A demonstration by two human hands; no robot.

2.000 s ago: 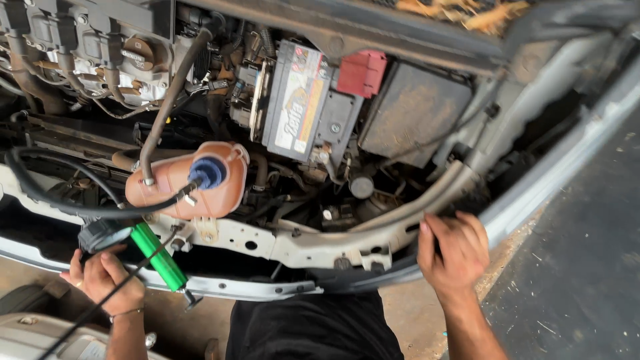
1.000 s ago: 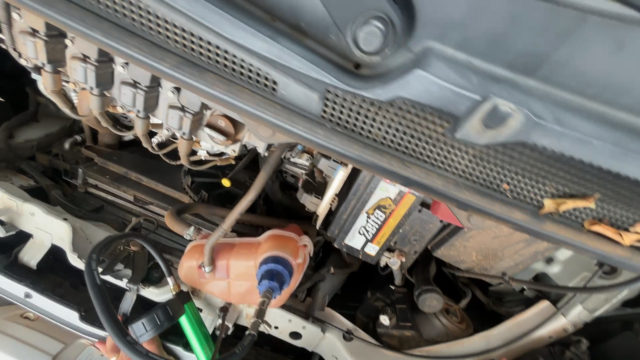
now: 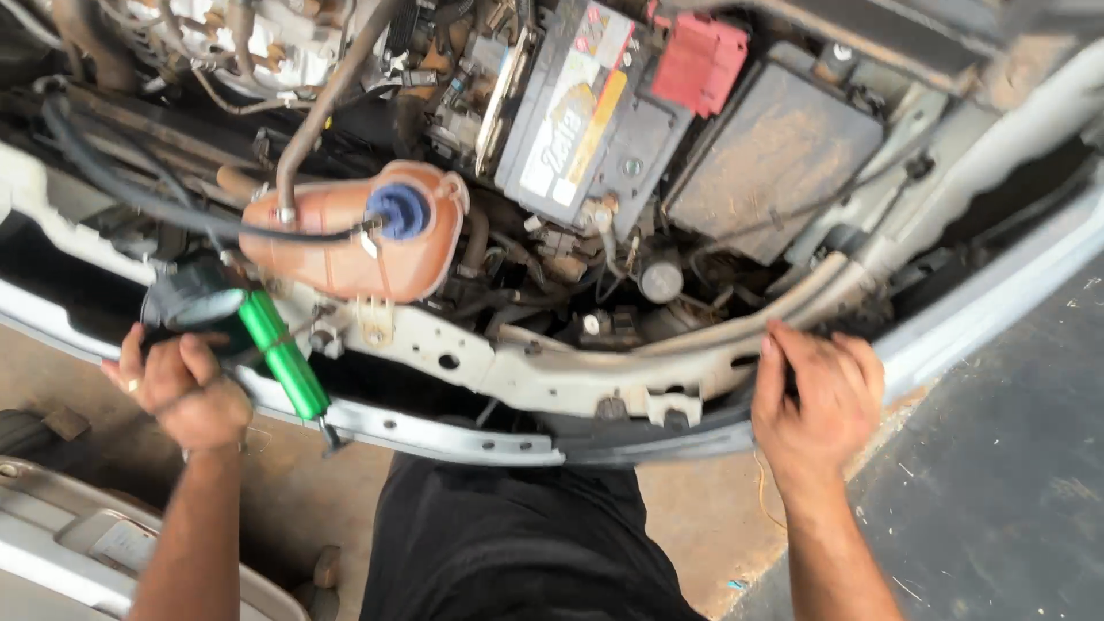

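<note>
My left hand [image 3: 185, 388] is closed around the lower side of a round black gauge [image 3: 194, 297] joined to a green pump handle [image 3: 285, 354]. A black hose [image 3: 164, 207] runs to a blue cap [image 3: 398, 212] on the orange-brown coolant expansion tank [image 3: 345, 250]. On the right, my right hand [image 3: 819, 397] rests with bent fingers on the front edge of the engine bay, by the white metal crossmember [image 3: 586, 379]. Whether its fingers grip that edge is not clear; I see no tool in it.
Behind the crossmember sit a car battery [image 3: 586, 121] with a red terminal cover [image 3: 700, 62] and a dusty black box [image 3: 776, 151]. A detached light-coloured car panel [image 3: 69, 535] lies at the lower left. The silver front edge [image 3: 431, 431] curves before my legs.
The view swung up towards the windscreen cowl, then back down. Compared with two seconds ago, both hands are in much the same places, and the hose still reaches the blue cap.
</note>
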